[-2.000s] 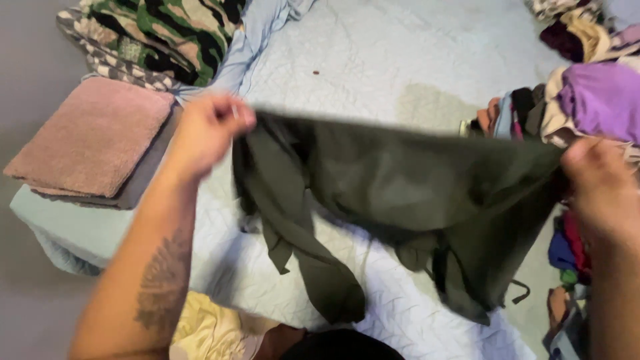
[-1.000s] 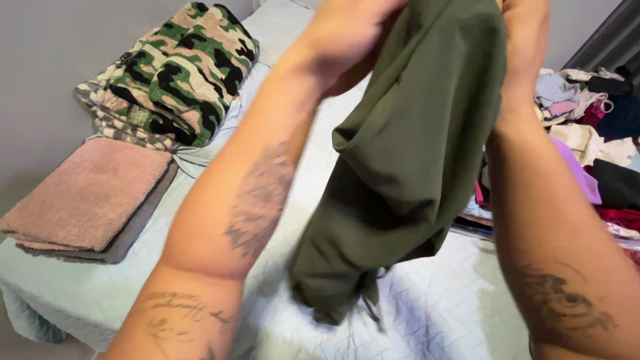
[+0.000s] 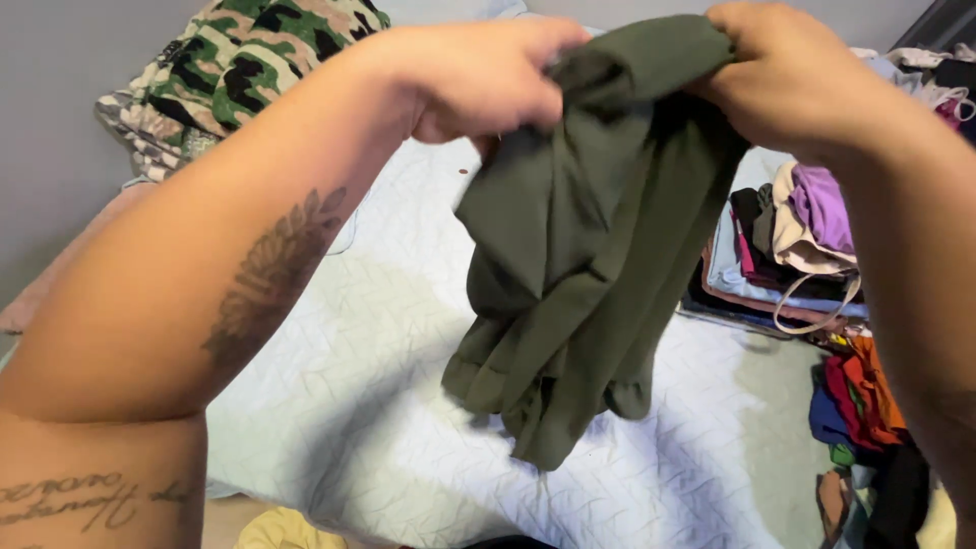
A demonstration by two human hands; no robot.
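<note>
A dark olive-green garment [image 3: 587, 252] hangs in loose folds above the bed, its lower end just over the quilted cover. At its upper left edge, my left hand [image 3: 496, 80] pinches the cloth. My right hand [image 3: 785, 76] grips the upper right edge, with the fabric bunched between the two hands. Which part of the garment each hand holds cannot be told. Some of my left fingertips are hidden by the cloth.
A light quilted bedspread [image 3: 343, 335] lies below. At the back left are a folded camouflage blanket [image 3: 259, 69] and a pink towel [image 3: 69, 244]. Folded clothes [image 3: 770, 282] are stacked at right, with colourful clothes [image 3: 862, 404] nearer. Yellow cloth [image 3: 286, 530] lies at the front edge.
Two seconds ago the garment was stretched wide between my hands. Now my hands are closer together and the cloth hangs gathered. The view has shifted.
</note>
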